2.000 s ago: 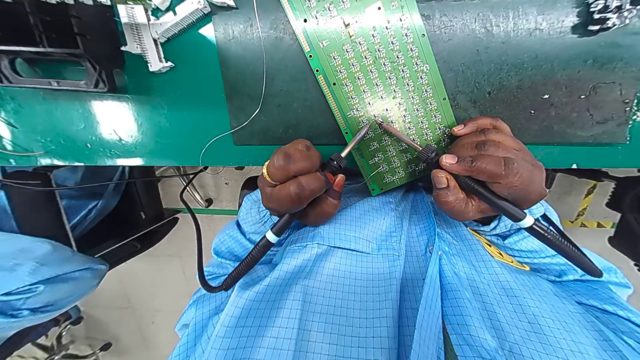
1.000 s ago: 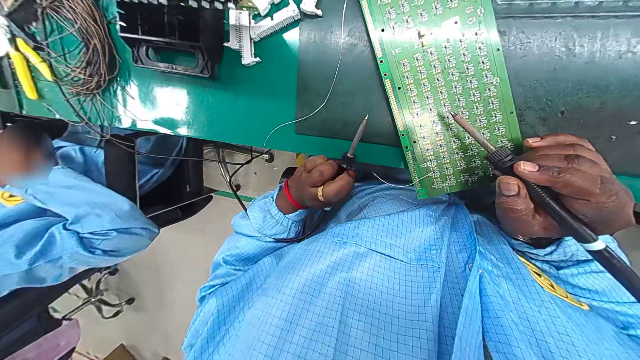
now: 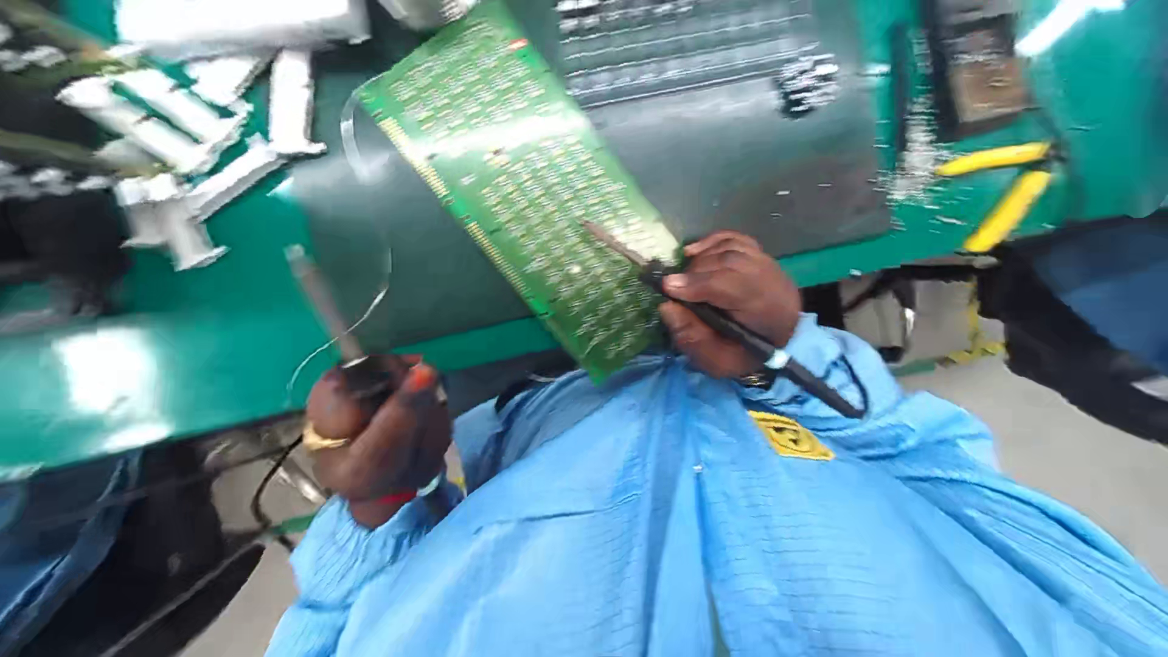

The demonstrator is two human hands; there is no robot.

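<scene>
My left hand (image 3: 379, 429) is closed around a soldering iron (image 3: 321, 301), blurred, its tip pointing up and away from the board. In my right hand (image 3: 735, 297) is a second soldering iron (image 3: 730, 328), whose tip lies over the lower half of a green circuit board (image 3: 538, 210). Rows of small components cover the board, which lies at a slant, its near corner against my blue smock. The fingers of my right hand are close beside the board's right edge. Whether the tip touches the board cannot be told.
A dark mat (image 3: 757, 173) lies under the board on the green bench (image 3: 219, 365). White plastic connectors (image 3: 237, 178) are heaped at the left. Yellow-handled pliers or cutters (image 3: 1008, 196) lie at the right, near small scraps. A thin wire (image 3: 374, 301) curls between my left hand and the board.
My left hand's iron was with the other iron at the board two seconds ago and is now well to the left of it. The board's slant has changed. The view has shifted.
</scene>
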